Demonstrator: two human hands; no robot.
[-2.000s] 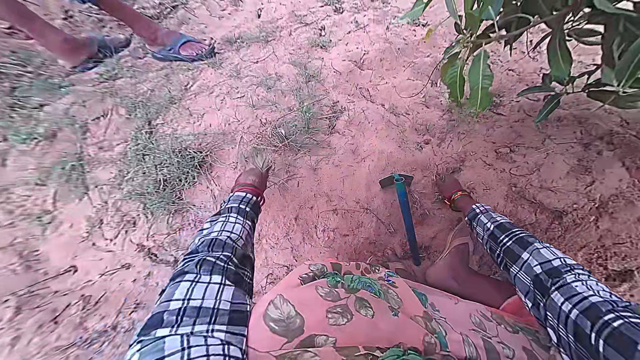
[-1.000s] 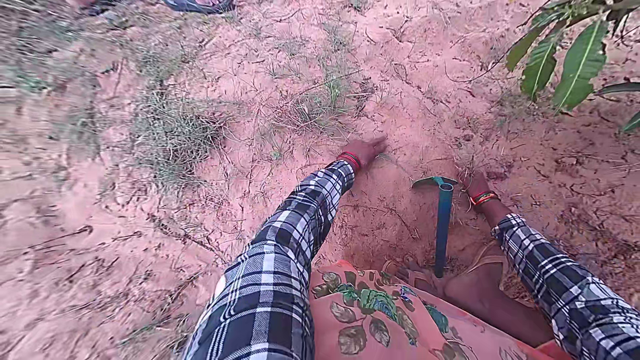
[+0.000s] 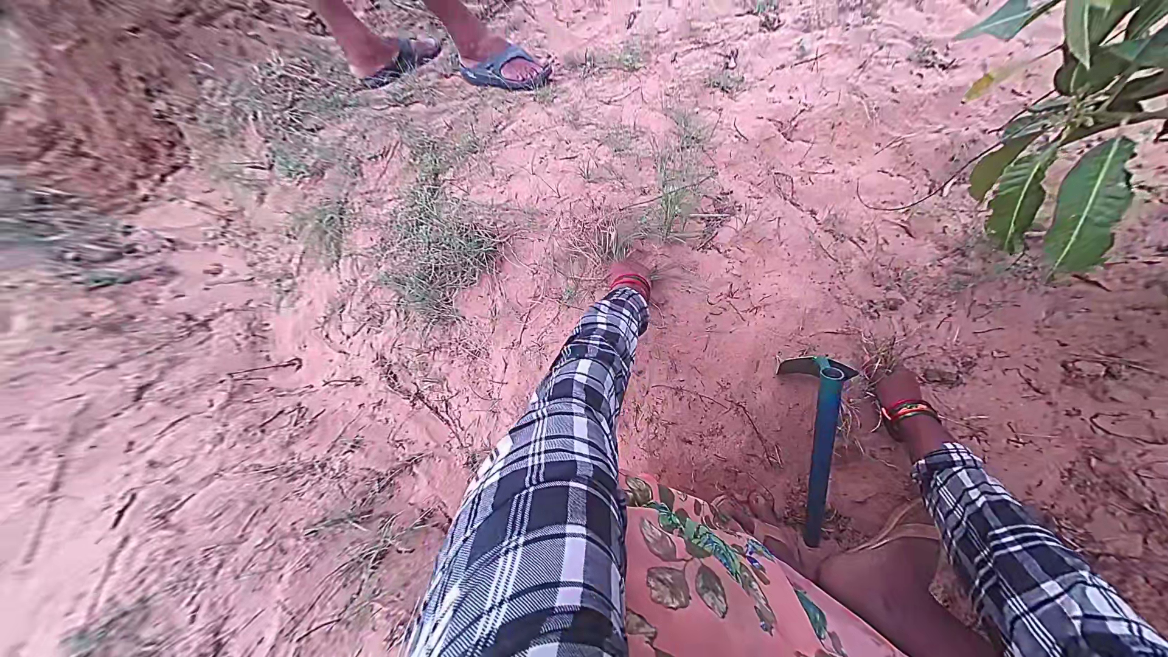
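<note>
Reddish sandy soil with tufts of grass lies under both hands. My left hand, with red bangles at the wrist, reaches down to a grass tuft; its fingers are mostly hidden, so its grip is unclear. My right hand, with red and yellow bangles, is low over the soil beside some dry grass; whether it grips the grass cannot be told. Just left of it a small hand hoe with a blue tubular handle and a dark metal head lies between my hands, touched by neither as far as shows.
Another person's feet in dark sandals stand at the upper left. Broad green leaves on a branch hang in at the upper right. A thicker grass clump grows left of my left hand. Floral cloth covers my lap.
My left hand has moved away from the hoe to the grass tuft; one second ago it was over bare soil nearer the hoe. My right hand stays beside the hoe head. The view has shifted.
</note>
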